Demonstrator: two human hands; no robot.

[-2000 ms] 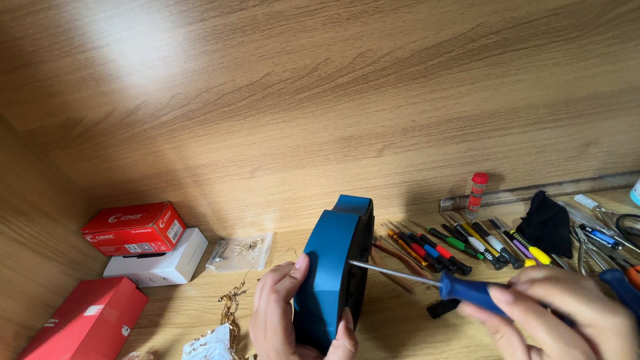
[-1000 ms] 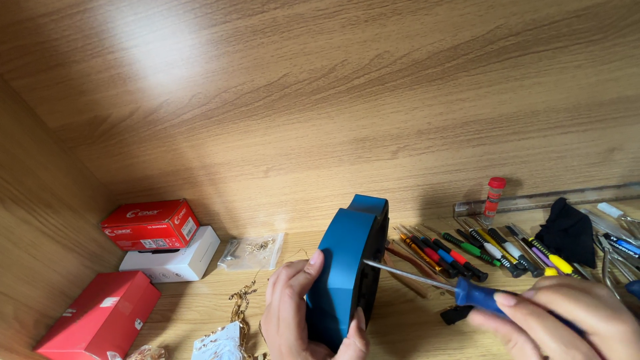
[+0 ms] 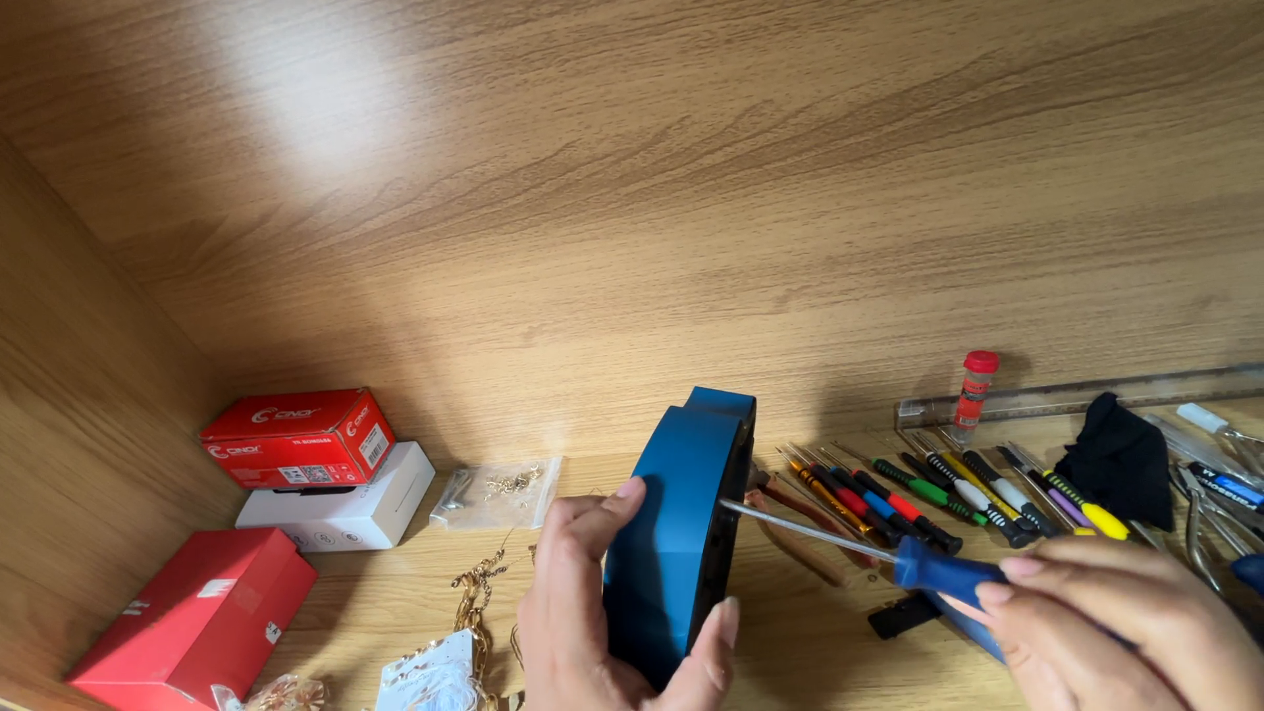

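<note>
My left hand point(image 3: 583, 612) grips a blue device housing point(image 3: 667, 513) with a dark back, standing on edge, its thumb and fingers on either side. A screwdriver with a blue handle point(image 3: 928, 568) is held in my right hand point(image 3: 1106, 612). Its metal shaft point(image 3: 810, 530) points left, and the tip meets the dark back of the housing; what the tip engages is hidden. Behind the shaft lies a pair of pliers with brown handles point(image 3: 805, 548). A black object point(image 3: 904, 614) rests below the screwdriver.
Small screwdrivers point(image 3: 928, 486), a red-capped vial point(image 3: 976, 395), a clear ruler point(image 3: 1116, 390) and a black cloth point(image 3: 1116, 459) lie at right. Left are a red box point(image 3: 193, 612), another red box point(image 3: 296, 434) on a white box point(image 3: 346, 504), a plastic bag point(image 3: 499, 491) and gold chains point(image 3: 474, 612).
The view has shifted slightly between frames. My left hand keeps its grip on the blue housing, and the screwdriver stays at its dark back in my right hand.
</note>
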